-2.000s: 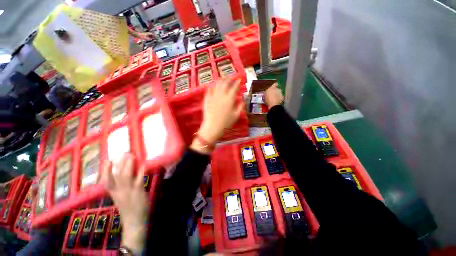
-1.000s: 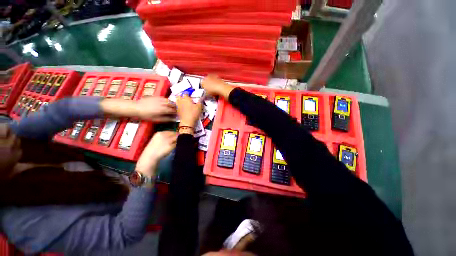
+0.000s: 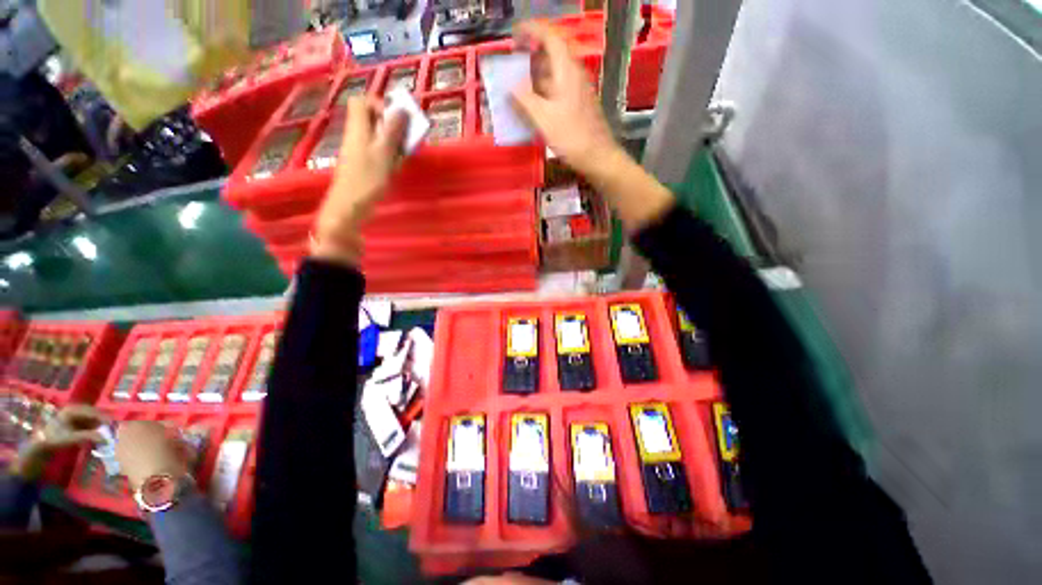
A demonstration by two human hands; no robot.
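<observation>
My left hand [image 3: 363,160] is over the top tray of the tray stack and holds a white battery [image 3: 407,119]. My right hand [image 3: 568,105] is farther right over the same tray, with a larger pale flat battery [image 3: 506,98] between its fingers. The phone tray [image 3: 471,357] lies in front of me with keypad phones [image 3: 529,469] face up, several screens lit white. Its upper left pocket is empty. My right sleeve hides part of its right side. Loose batteries [image 3: 385,414] lie in a pile left of the tray.
The red tray stack [image 3: 446,234] stands behind the work tray. A cardboard box [image 3: 577,251] with white and red pieces and a metal post [image 3: 676,126] are at its right. Another person's hands [image 3: 149,451] work at the neighbour's tray [image 3: 114,400] at left.
My hands have moved from the battery pile up to the tray stack, and now hold batteries. The view has tilted up. The other person's hands have moved from the pile back to their tray.
</observation>
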